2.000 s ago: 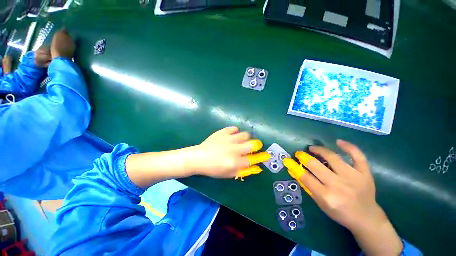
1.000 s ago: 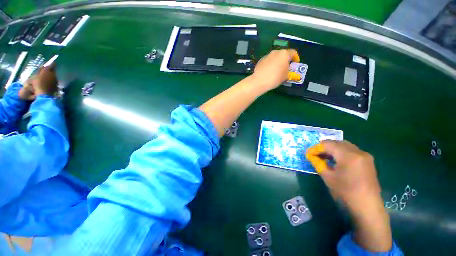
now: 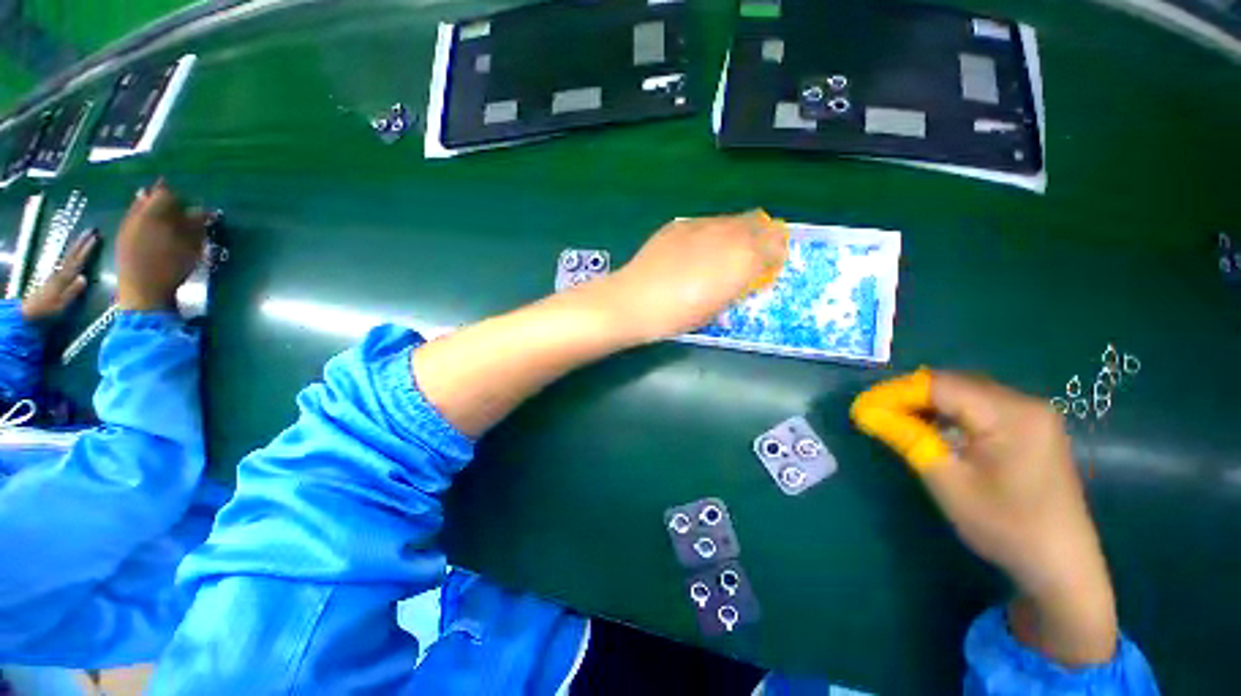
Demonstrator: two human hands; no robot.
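Note:
A grey camera lens plate (image 3: 793, 456) with three ringed holes lies tilted on the bench, and two darker plates (image 3: 701, 532) lie end to end nearer me. The white parts tray (image 3: 885, 292) holds blue and white bits. My left hand (image 3: 701, 276), with yellow finger cots, is over the tray's left side, its fingertips bunched; whether they hold a bit is hidden. My right hand (image 3: 994, 476) is right of the single plate, its yellow-covered fingers pinched together; I cannot tell if a tiny piece is between them.
Another plate (image 3: 826, 97) lies on the right black panel (image 3: 925, 68). A second black panel (image 3: 558, 82) is beside it. One plate (image 3: 583, 264) is left of the tray. Loose rings (image 3: 1100, 388) lie at right. A neighbour's hands (image 3: 161, 252) work at far left.
My left hand has come back from the right black panel to the tray; the plate it held now lies on that panel. My right hand has moved off the tray, towards the lower right.

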